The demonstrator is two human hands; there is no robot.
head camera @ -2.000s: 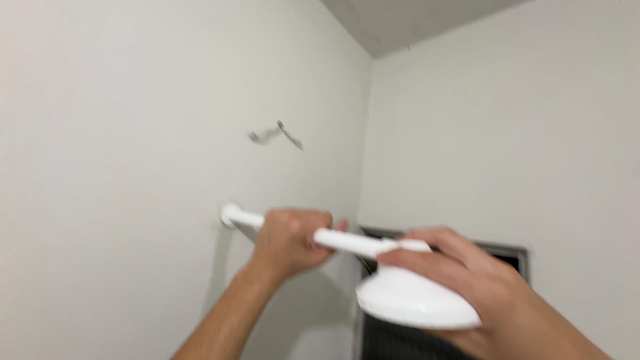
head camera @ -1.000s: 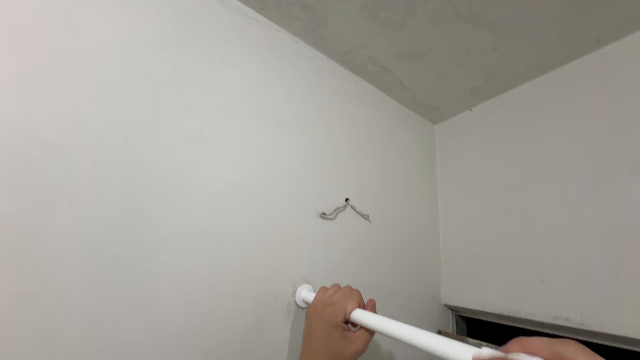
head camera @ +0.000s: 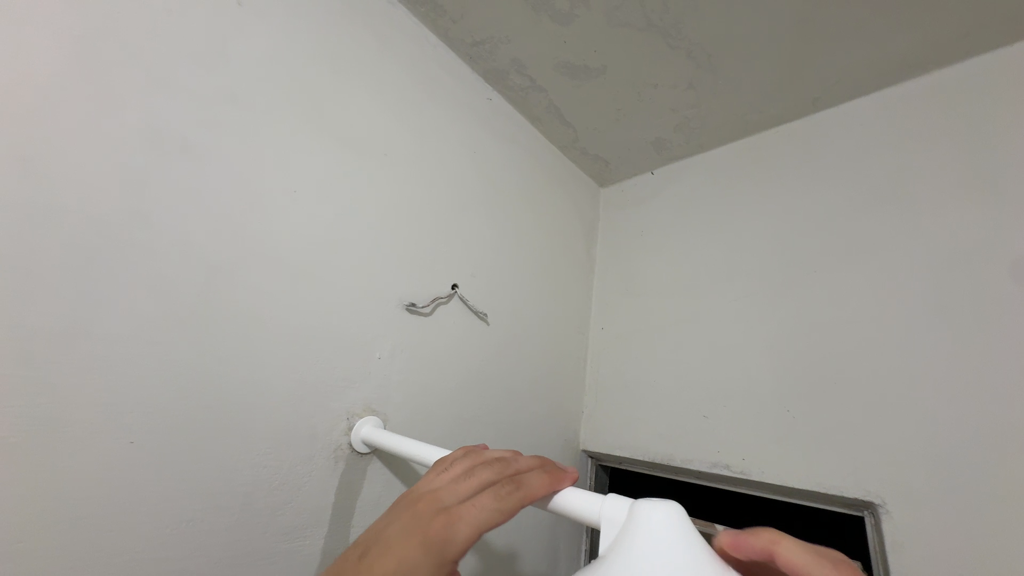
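A white plastic pipe (head camera: 404, 446) comes out of a round white wall flange (head camera: 366, 434) and runs down to the right. It ends in a white bell-shaped shower head (head camera: 660, 544), cut off by the lower edge of the view. My left hand (head camera: 480, 496) lies over the middle of the pipe with its fingers curled across the top; its thumb is hidden. At the right side of the shower head is my right hand (head camera: 788, 552), only partly in view, its fingertips close to the white housing. Whether it grips the housing does not show.
Two loose wires (head camera: 472, 306) stick out of a small hole in the left wall, above the flange. A framed dark window opening (head camera: 740, 500) lies in the right wall behind the shower head. The stained ceiling (head camera: 624, 80) meets both walls at a corner.
My left hand has gone from a closed fist around the pipe to lying over it, farther from the flange. My right hand, seen on top of the shower head earlier, is now at its right side.
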